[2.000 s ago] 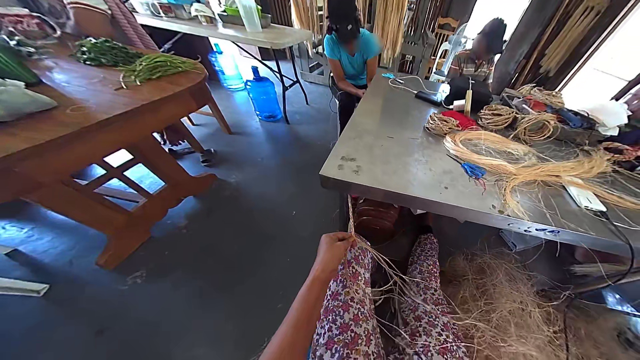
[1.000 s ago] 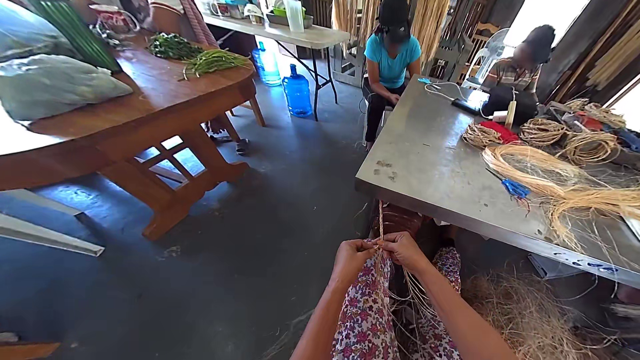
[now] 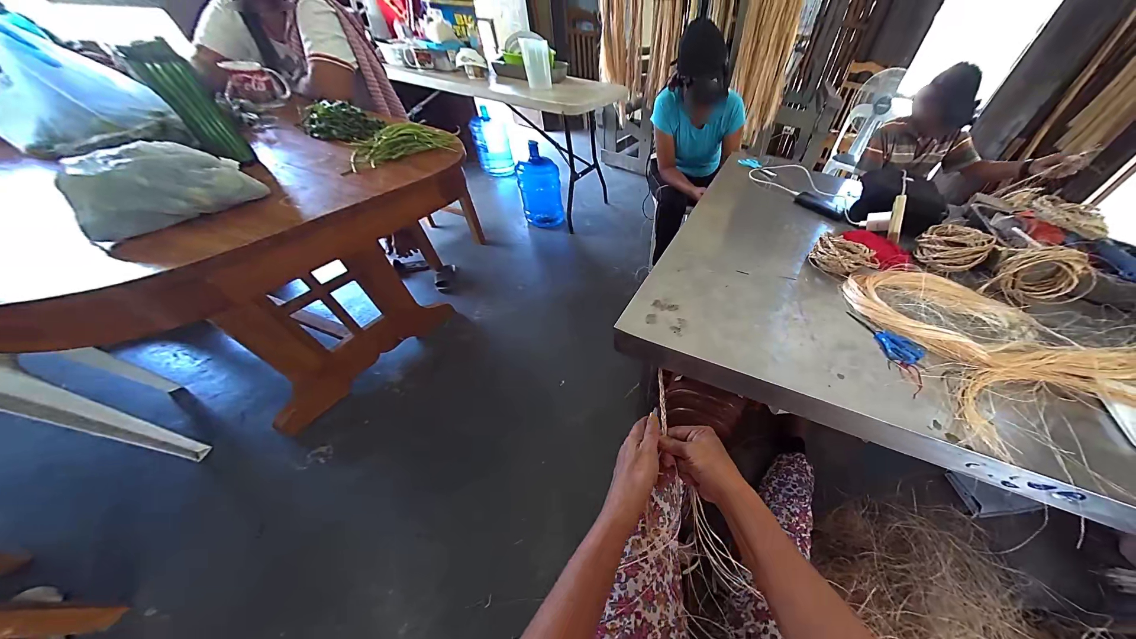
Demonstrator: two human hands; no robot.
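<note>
A narrow braid of pale plant fibre (image 3: 662, 395) runs from the edge of the grey table down to my hands over my lap. My left hand (image 3: 637, 457) pinches it from the left, and my right hand (image 3: 699, 454) grips it from the right, with the fingertips close together. Loose strands (image 3: 710, 541) hang below my right hand across my patterned trousers. On the grey table (image 3: 728, 302) lie a long hank of fibre (image 3: 932, 311), blue-handled scissors (image 3: 898, 347) and several coils of braided fibre (image 3: 954, 247). How the fingers cross the strands is too small to tell.
A wooden table (image 3: 248, 222) at left bears plastic bags and green vegetables (image 3: 404, 144). Loose fibre (image 3: 887, 568) heaps on the floor at lower right. One person (image 3: 699, 124) sits beyond the grey table, another (image 3: 932, 142) behind it. Blue water bottles (image 3: 540, 188) stand near a folding table.
Two seconds ago only one hand showed at the braid; since one second ago both have been on it. The view has turned left.
</note>
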